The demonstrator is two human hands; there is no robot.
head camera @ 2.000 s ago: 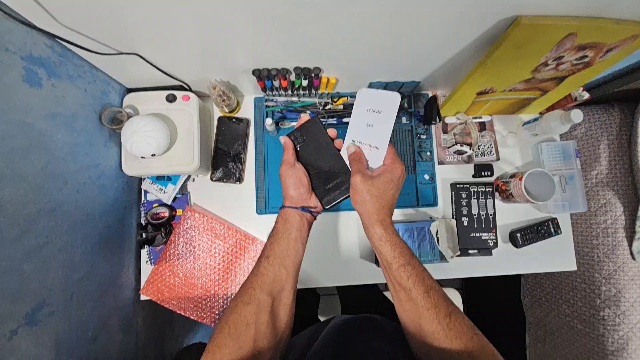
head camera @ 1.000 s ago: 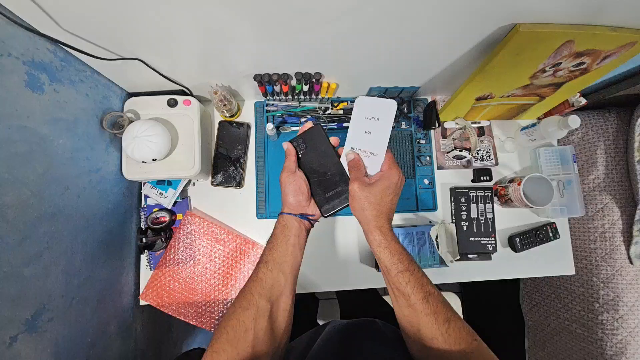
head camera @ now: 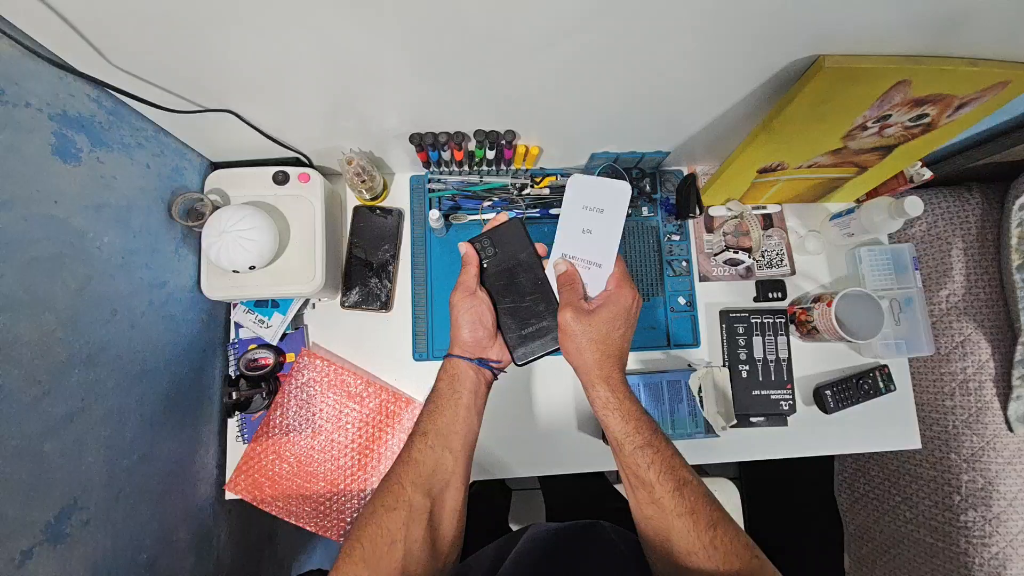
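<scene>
My left hand [head camera: 478, 308] grips a black Samsung smartphone [head camera: 516, 288], its scratched back with several camera lenses turned up. A white printed card or flat packet [head camera: 590, 224] is pinched in my right hand [head camera: 596, 316], thumb on its lower end. The two items are side by side over a blue silicone repair mat [head camera: 448, 320]. Tweezers and other tools [head camera: 496, 192] lie in the mat's upper tray. Left of the mat rests a second phone with a cracked screen [head camera: 372, 258].
Screwdrivers [head camera: 462, 150] stand behind the mat. Pink bubble wrap [head camera: 324, 444] hangs over the front edge at left, below a white appliance [head camera: 308, 248]. At right are a screwdriver set box [head camera: 758, 364], a mug [head camera: 836, 316], a remote [head camera: 854, 389] and a plastic case [head camera: 908, 320].
</scene>
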